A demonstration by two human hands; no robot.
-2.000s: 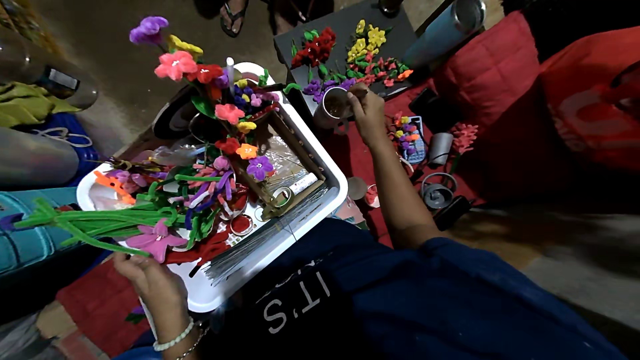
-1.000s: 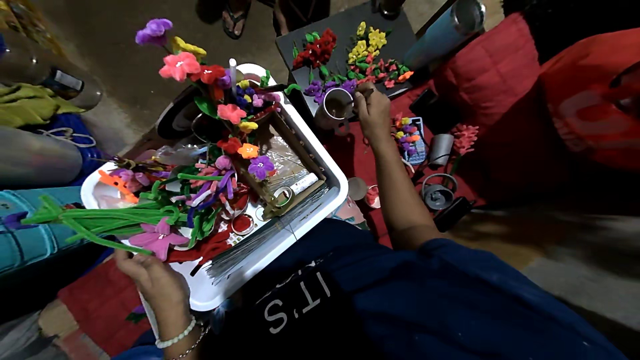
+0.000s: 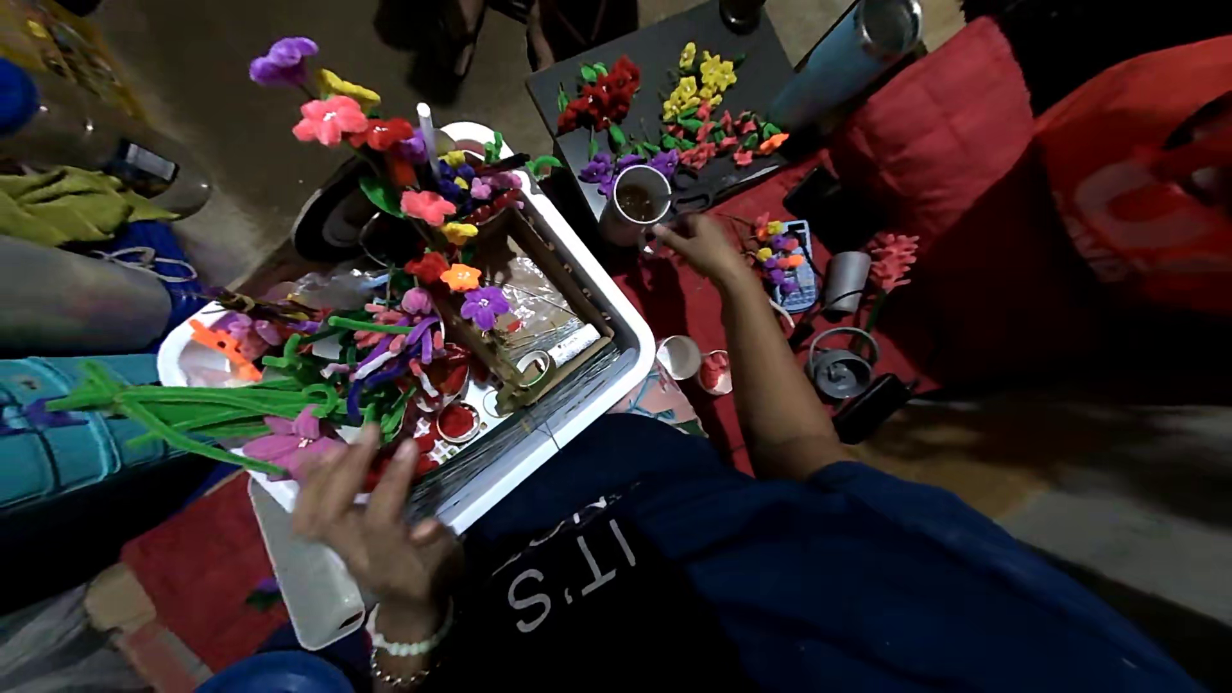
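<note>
My left hand [image 3: 380, 525], with bracelets on its wrist, has its fingers spread over the near rim of a white plastic tray [image 3: 626, 385], beside a pink fuzzy flower [image 3: 294, 443] on green pipe-cleaner stems [image 3: 221, 404]. It holds nothing visible. My right hand [image 3: 703, 245] has its fingertips at the side of a mug [image 3: 635, 204] with brown liquid inside; whether they grip it is unclear. The tray holds pipe-cleaner flowers [image 3: 332, 120], a brown open box [image 3: 587, 308], thin wires [image 3: 510, 448] and a small container of red material [image 3: 457, 422].
More fuzzy flowers [image 3: 606, 96] lie on a dark board [image 3: 568, 87] beyond the mug. A tumbler [image 3: 847, 58] leans at its right. On the red cloth [image 3: 674, 298] are small cups [image 3: 679, 356], a grey cylinder [image 3: 847, 281] and a phone-like object [image 3: 794, 265]. Bottles [image 3: 154, 173] are at left.
My left hand has moved right from the tray's edge, and its fingers have spread. My right hand has come down a little beside the mug.
</note>
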